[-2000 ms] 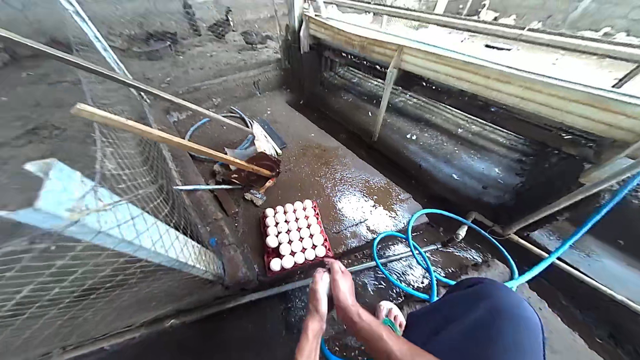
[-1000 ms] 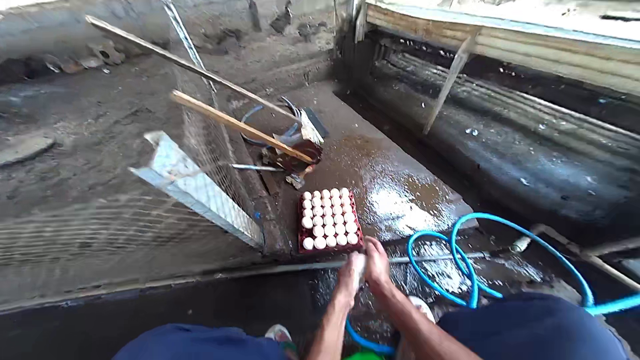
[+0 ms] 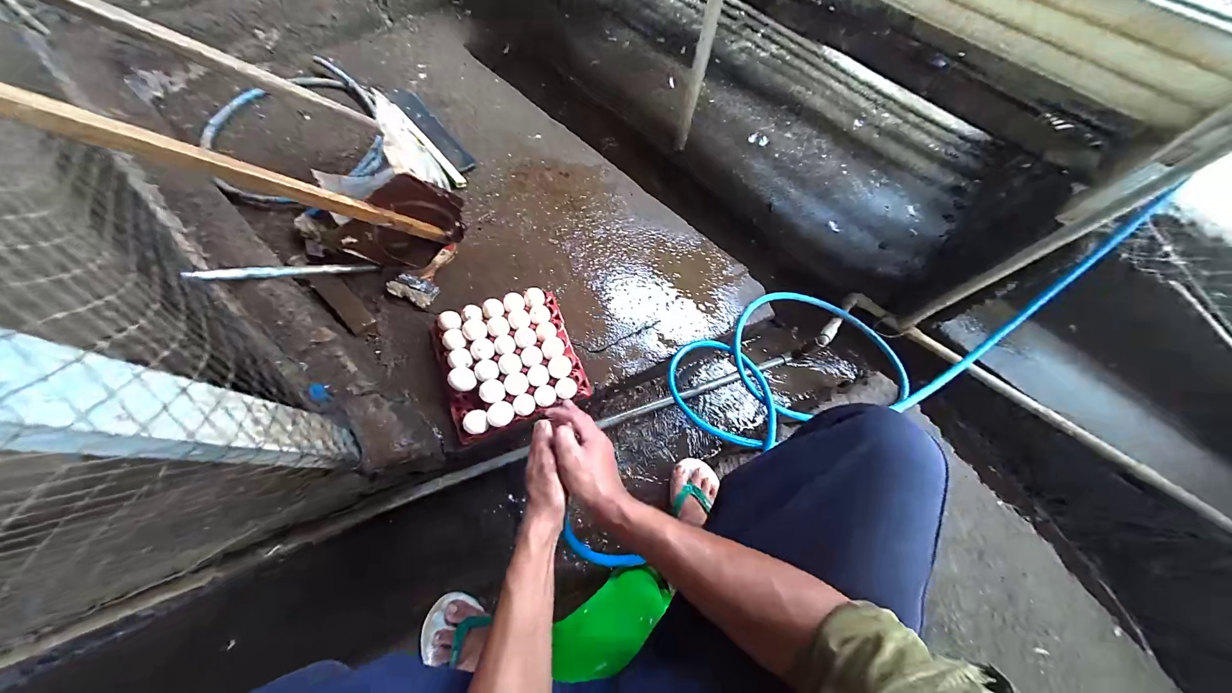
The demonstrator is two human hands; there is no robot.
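My left hand and my right hand are pressed together just below the near edge of a red egg tray. Whether anything lies between the palms is hidden. White eggs fill most of the tray, which rests on the wet concrete floor. A blue hose lies in loops to the right of my hands. Between my legs is a bright green container or object, partly covered by my left forearm and trousers.
Left of the tray stands wire netting with a pale metal post. Wooden handles lean over a dark scraper-like blade. A metal pipe crosses the floor near my feet. Beyond runs a dark trough.
The view has tilted down and come closer to the tray. My hands stay together beside its near edge throughout.
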